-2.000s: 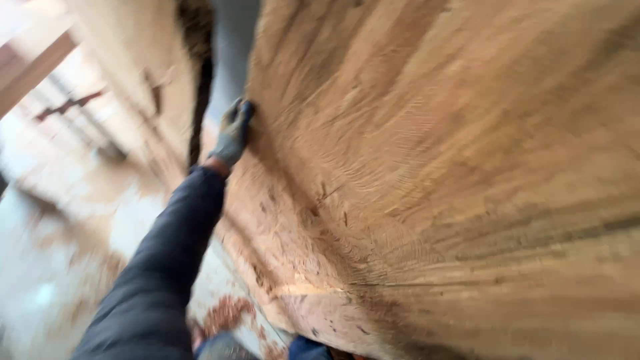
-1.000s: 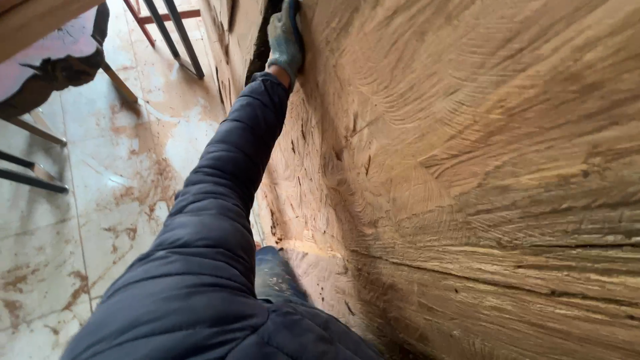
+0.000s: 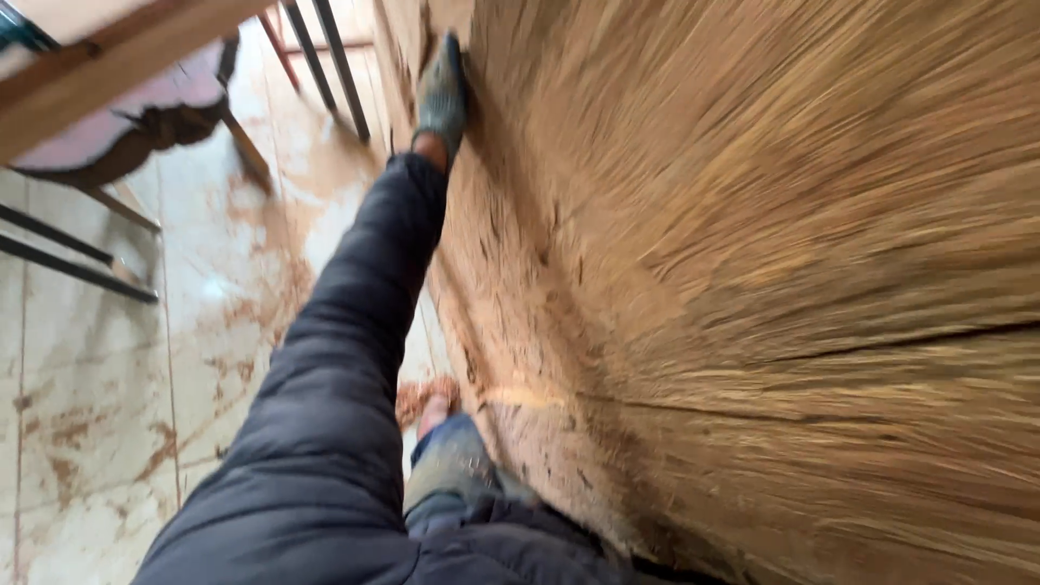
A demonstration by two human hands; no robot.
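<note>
A large wooden slab (image 3: 780, 244) with a rough, tool-marked face, long cracks and an irregular edge fills the right of the head view. My left hand (image 3: 443, 93), in a grey-green work glove with dark fingertips, reaches up along the slab's left edge, the arm in a dark quilted sleeve. The palm side rests against the wood; whether the fingers curl around the edge cannot be told. Nothing else shows in that hand. My right hand is outside the view.
At the upper left stand a wooden tabletop (image 3: 122, 73), a live-edge piece (image 3: 138, 142) on wooden legs and dark metal legs (image 3: 325, 65). Reddish shavings (image 3: 426, 394) and dust lie on the pale tiled floor (image 3: 211, 309), beside my foot and knee.
My left hand stays at the slab's edge throughout. The view has shifted, and more of the tabletop at the upper left shows now.
</note>
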